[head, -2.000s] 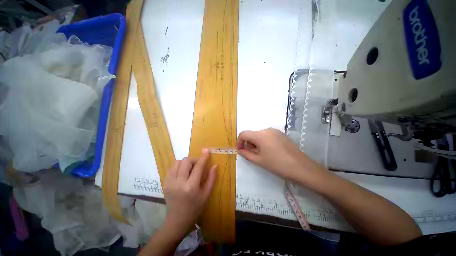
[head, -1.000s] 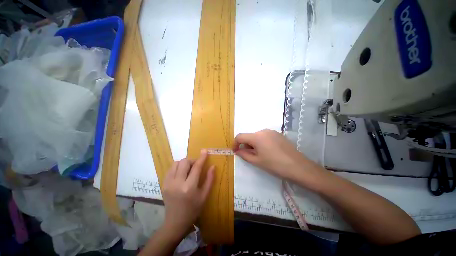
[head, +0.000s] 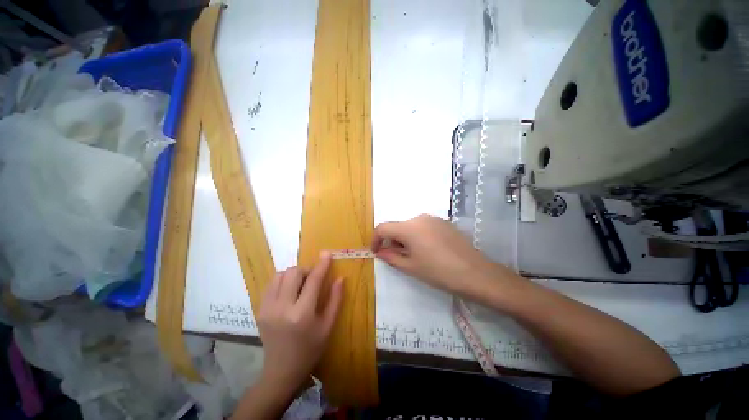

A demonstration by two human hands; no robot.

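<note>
A wide yellow-tan paper pattern (head: pixel 341 148) with pencil lines lies lengthwise in front of me, its near end over the table edge. A tape measure (head: pixel 351 254) lies across its width. My left hand (head: pixel 297 316) presses the tape's end with a fingertip near the pattern's left side. My right hand (head: pixel 419 250) pinches the tape at the pattern's right edge. The rest of the tape passes under my right forearm and shows again at the table's front edge.
Two narrow paper patterns (head: pixel 234 189) lie left. A blue basket (head: pixel 156 189) holds sheer white fabric (head: pixel 74 180). Right are a sheer strip with zigzag edges (head: pixel 481 180), the sewing machine head (head: pixel 649 107), black snips (head: pixel 606 238) and black-handled shears (head: pixel 713 283). A ruler is printed along the front edge.
The whole view has shifted, so the table, patterns and machine appear farther left. Both hands keep the same hold on the tape across the pattern.
</note>
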